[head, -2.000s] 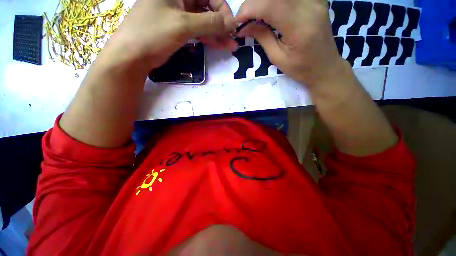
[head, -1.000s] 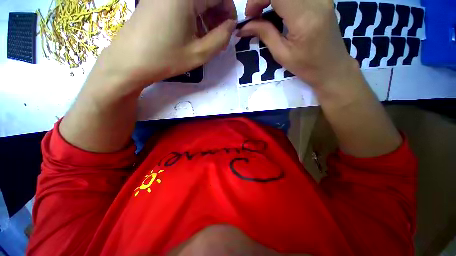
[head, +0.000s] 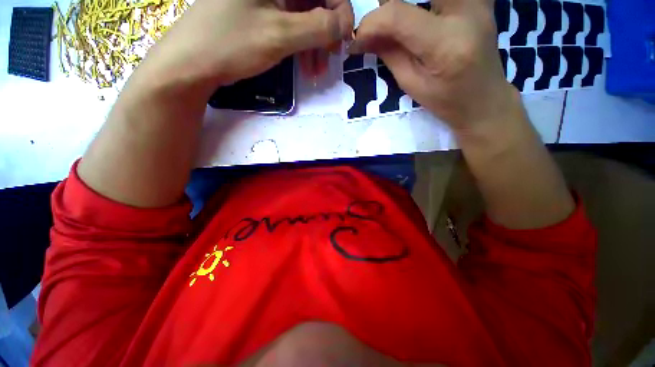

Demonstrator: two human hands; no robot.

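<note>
My left hand (head: 266,37) and my right hand (head: 438,61) meet at the top centre, thumbs and fingers pinched close together. A tiny dark bit shows between the fingertips, but what each hand holds is hidden. A black phone frame (head: 251,95) with a silver rim lies on the white bench, partly under my left hand and forearm. A white sticker sheet (head: 399,106) with two rows of black notched pieces lies under and right of my right hand.
A tangled pile of yellow-gold flex cables (head: 108,36) lies at the upper left, beside a black textured rectangular pad (head: 31,43). A blue object (head: 630,50) stands at the right edge. The bench's front edge (head: 323,158) crosses below my hands.
The black piece seen earlier at my right fingertips no longer shows clearly. My left hand has shifted and its fingers have closed in, uncovering more of the phone frame.
</note>
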